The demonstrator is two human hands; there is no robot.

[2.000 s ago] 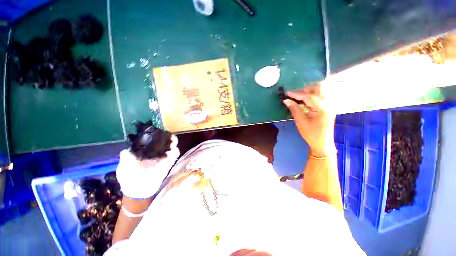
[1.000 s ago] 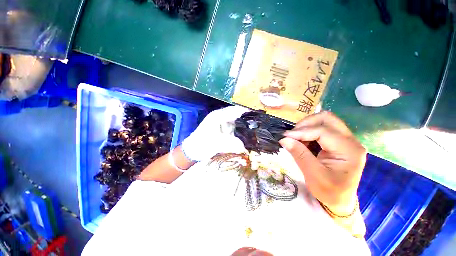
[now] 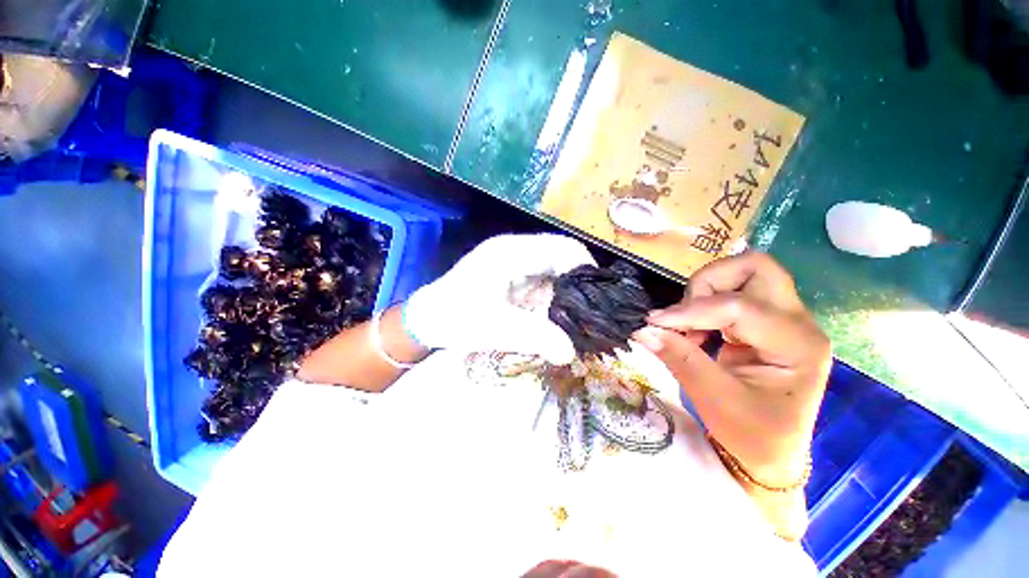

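Note:
My left hand [image 3: 497,296], in a white glove, holds a black layered flower head [image 3: 598,307] in front of my chest, below the table's near edge. My bare right hand [image 3: 745,350] is at the head's right side, with thumb and forefinger pinched together at its edge. A piece between the fingertips cannot be made out. A small white glue dish [image 3: 639,216] lies on the near part of the tan cardboard pad [image 3: 700,130]. A white glue bottle [image 3: 874,229] with a thin dark tip lies to the right of the pad.
An open blue crate [image 3: 169,327] at lower left holds dark, glossy unfinished heads [image 3: 282,294]. Blue crates [image 3: 869,463] stand at lower right, one with dark brown small parts [image 3: 920,519]. A pale strip [image 3: 562,102] lies along the pad's left side on the green table [image 3: 372,79]. Dark items show at top right.
The right hand came from the table's right side to the head, which the left hand moved in front of my chest. Since then the head has turned slightly in the glove. The view has shifted.

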